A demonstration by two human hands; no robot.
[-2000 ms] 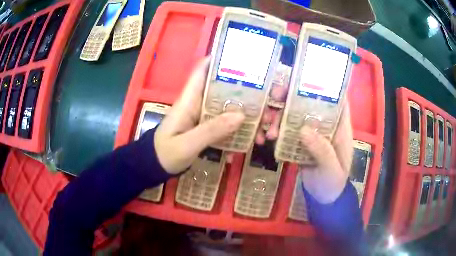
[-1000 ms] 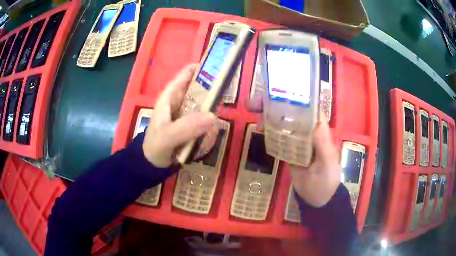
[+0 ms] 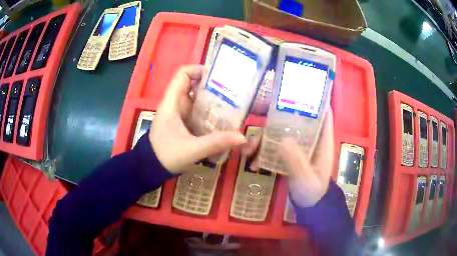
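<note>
My left hand [image 3: 178, 125] holds a gold keypad phone [image 3: 233, 75], tilted, its screen lit white with a pink strip and facing up at me. My right hand [image 3: 310, 160] holds a second gold keypad phone [image 3: 300, 90] beside it, also lit white, with a small teal patch at the screen's upper right corner. The right thumb lies over its keypad; the left thumb lies across the lower end of the left phone. Both phones are above the central red phone tray [image 3: 168, 65], where several gold phones lie face up, partly hidden by my hands.
A red tray of black phone backs [image 3: 30, 107] is at left, with an empty red tray [image 3: 30, 200] lower down. Two set-aside phones [image 3: 124, 37] lie upper left on the green bench. Another phone tray [image 3: 396, 185] is at right. An open cardboard box [image 3: 320, 25] stands beyond the central tray.
The left phone was turned nearly edge-on one second ago and now faces me again. The right phone has moved slightly right and tilted. Both stay held.
</note>
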